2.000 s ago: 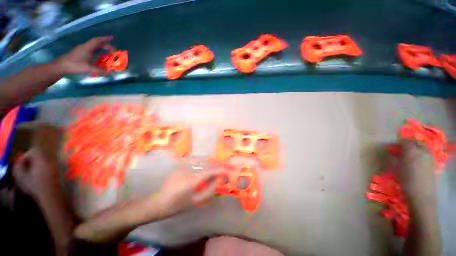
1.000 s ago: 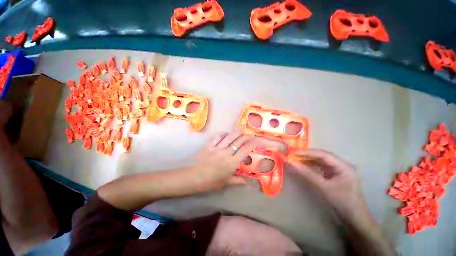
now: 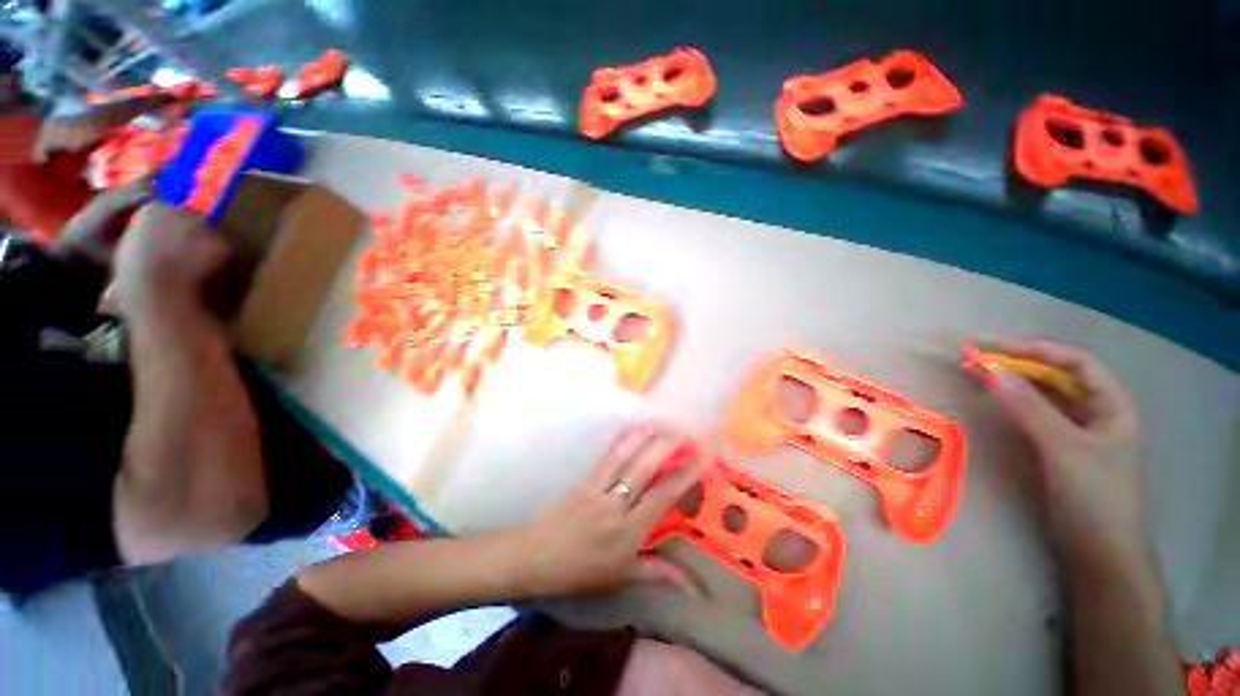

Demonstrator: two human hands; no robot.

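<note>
My left hand point(image 3: 612, 524), with a ring, grips the left end of an orange controller shell point(image 3: 802, 598) near the bench's front; its fingers hide that end. My right hand point(image 3: 1081, 428) is raised to the right, apart from the shells, closed around a yellow-handled tool point(image 3: 1031, 374). An orange bit shows at the tool's tip, too blurred to identify. A second shell point(image 3: 927, 510) lies just behind the held one. A third shell point(image 3: 642, 360) lies further left, beside a blurred pile of small orange parts point(image 3: 442, 286).
Spaced orange shells point(image 3: 864, 109) sit on the dark green conveyor point(image 3: 490, 41) along the far side. A cardboard box point(image 3: 302, 272) and blue bin point(image 3: 265, 150) stand at left, beside a co-worker's arm point(image 3: 184, 408). More orange parts point(image 3: 1214, 676) show at the lower right corner.
The view has shifted. My right hand with the yellow tool has moved away from the held shell to the right. My left hand stays on the shell. The conveyor shells appear further right.
</note>
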